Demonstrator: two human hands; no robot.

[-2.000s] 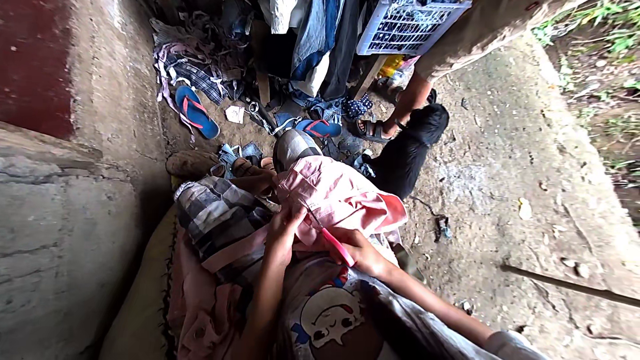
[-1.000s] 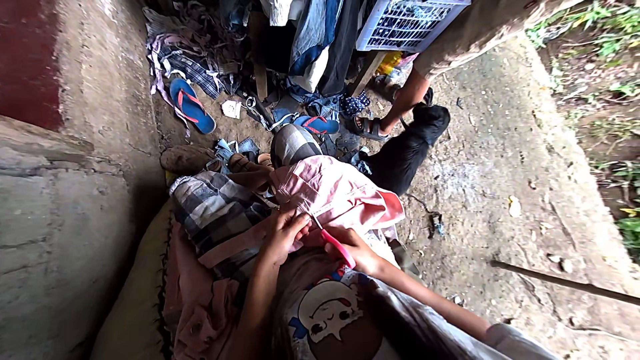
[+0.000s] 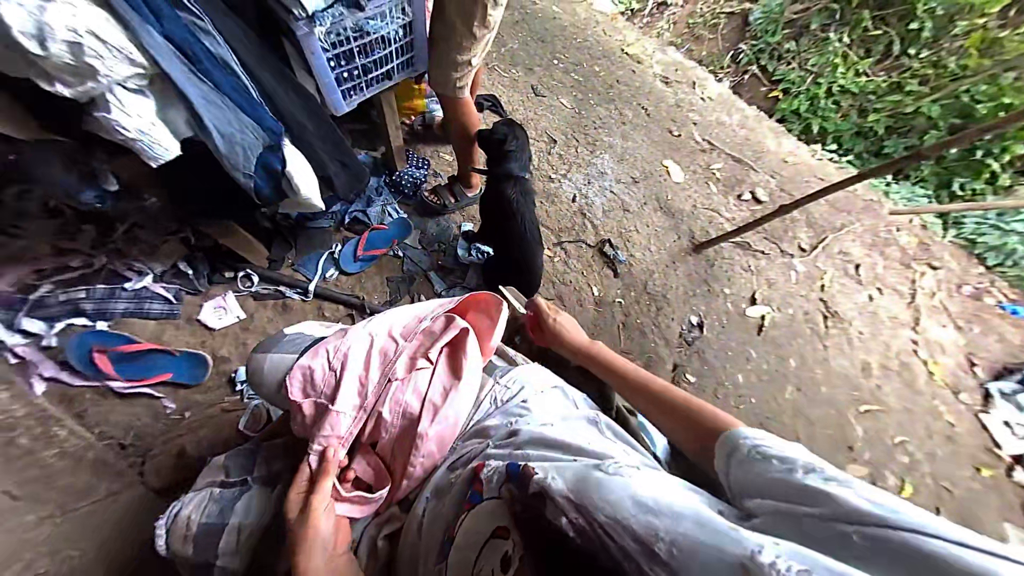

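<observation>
A piece of pink cloth (image 3: 400,376), with seams like those of a garment, lies bunched over my lap and knee. My left hand (image 3: 320,496) pinches its lower edge between thumb and fingers. Beyond the cloth's right side, my right hand (image 3: 552,324) is closed around the handles of a pair of scissors (image 3: 514,298); the pale blades point up and left, and the handles are mostly hidden by the fingers. The blades are off the part of the cloth my left hand pinches. Just past the scissors a black dog (image 3: 512,216) sits on the ground.
Another person's leg and sandal (image 3: 454,194) are beside the dog. A plastic crate (image 3: 360,56) rests on a wooden support, with hanging jeans (image 3: 216,104) to its left. Blue flip-flops (image 3: 140,358) and fabric scraps (image 3: 104,304) litter the ground. A stick (image 3: 848,184) slants at right.
My right hand has moved away from my left with the scissors, out past the pink cloth toward the dog. My left hand still holds the cloth. The view has swung strongly.
</observation>
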